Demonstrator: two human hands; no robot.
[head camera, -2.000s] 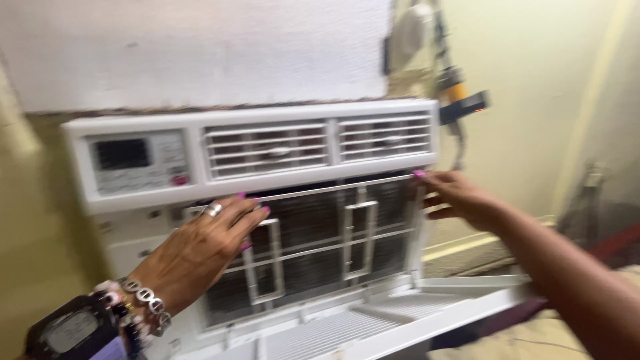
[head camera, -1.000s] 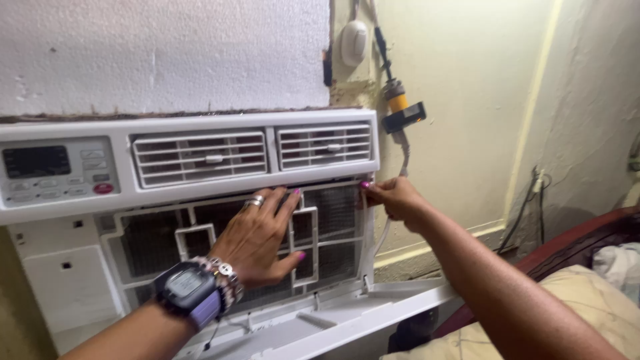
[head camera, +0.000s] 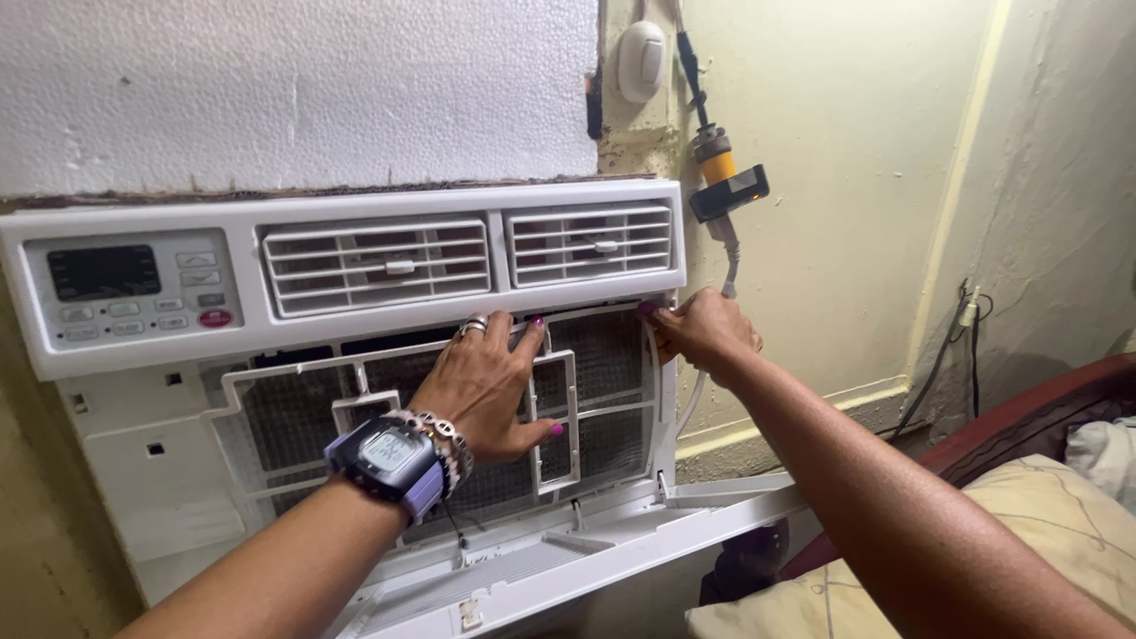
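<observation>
A white window air conditioner (head camera: 373, 333) has its front grille panel (head camera: 568, 568) swung down at the bottom. Its framed mesh air filter (head camera: 612, 382) lies against the unit's front below the louvers. My left hand (head camera: 486, 386), with rings, a watch and bracelets, rests with spread fingers on the filter's middle, the fingertips at its top edge. The thumb and index finger of my right hand (head camera: 706, 333) are at the filter's upper right corner; whether they pinch the frame is hard to tell, as the other fingers are curled and partly hidden.
White foam board (head camera: 302, 89) sits above the unit. On the wall at the right hang a white switch (head camera: 641, 62) and a plug with a yellow and black adapter (head camera: 729, 177), its cord running down behind my right hand. A pillow (head camera: 1029, 532) lies at the lower right.
My left hand has moved right from the filter's left part to its middle. My right hand stays at the upper right corner. The view has shifted.
</observation>
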